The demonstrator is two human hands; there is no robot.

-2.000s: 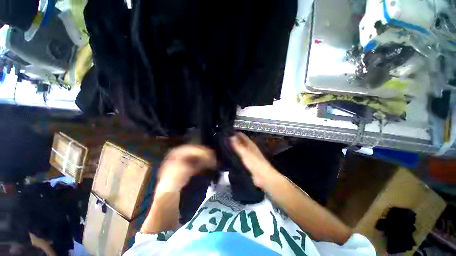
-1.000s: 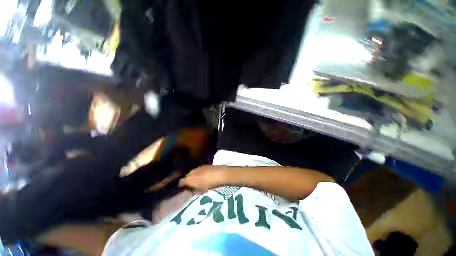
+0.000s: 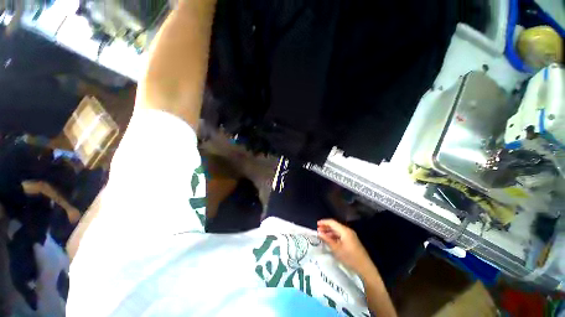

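Note:
The black garment pile (image 3: 322,74) lies over the white table and hangs past its front edge. My left arm reaches up and forward along the pile's left side. My left hand is cut off by the top edge of the picture. My right hand (image 3: 334,238) is low in front of my shirt, below the table edge and away from the pile. Its fingers are curled, and I see no cloth in them. The view is too small and blurred to tell whether they are closed.
The sewing machine's shiny metal plate (image 3: 474,124) is at the right, with a stained yellow cloth (image 3: 471,195) below it. A measuring strip (image 3: 378,192) runs along the table edge. A cardboard box (image 3: 446,288) is below at right. Another person's arm (image 3: 52,193) and a tied carton (image 3: 91,131) are at left.
Two seconds ago both my hands were together at black cloth by the pile's lower edge. Now my left arm stretches forward out of view, my right hand is lower, and the view has turned.

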